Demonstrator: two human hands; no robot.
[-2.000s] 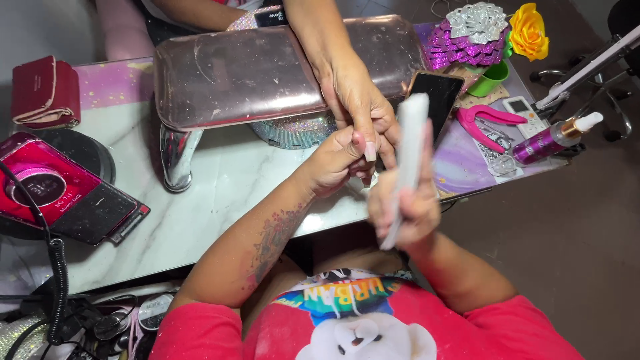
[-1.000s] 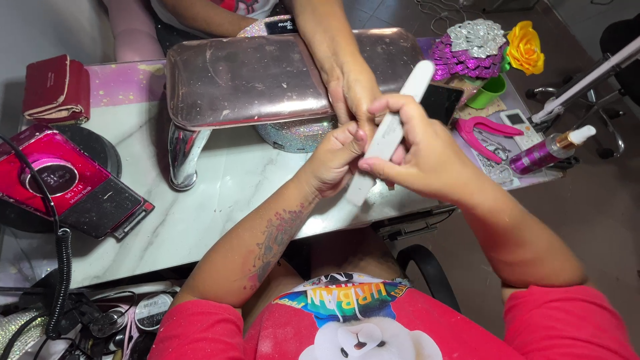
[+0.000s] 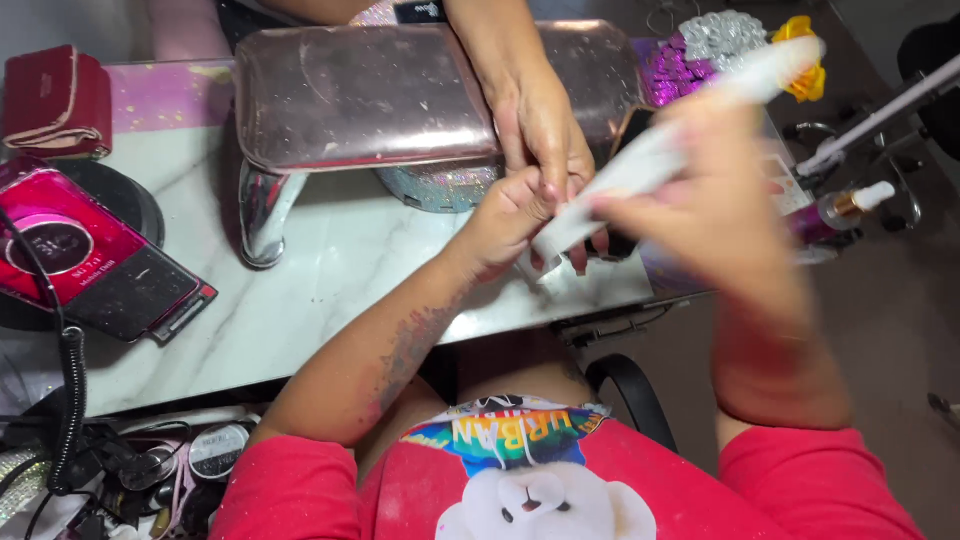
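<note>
My left hand is closed around a finger of another person's hand, whose forearm lies across a padded arm rest with metallic legs. In my right hand, blurred by motion, is a long white nail file. The file slants from upper right down to lower left, its lower end by the fingertips of the held hand. Exactly where the file touches a nail cannot be made out.
A red nail drill unit and a red wallet stand left on the marble-patterned table. At right are a dark phone, a purple bottle, a purple and silver ornament and a yellow flower. Cables and jars crowd the lower left.
The white file was nearly upright in my right hand and now slants more, reaching up and to the right. My left hand keeps its hold on the other person's finger.
</note>
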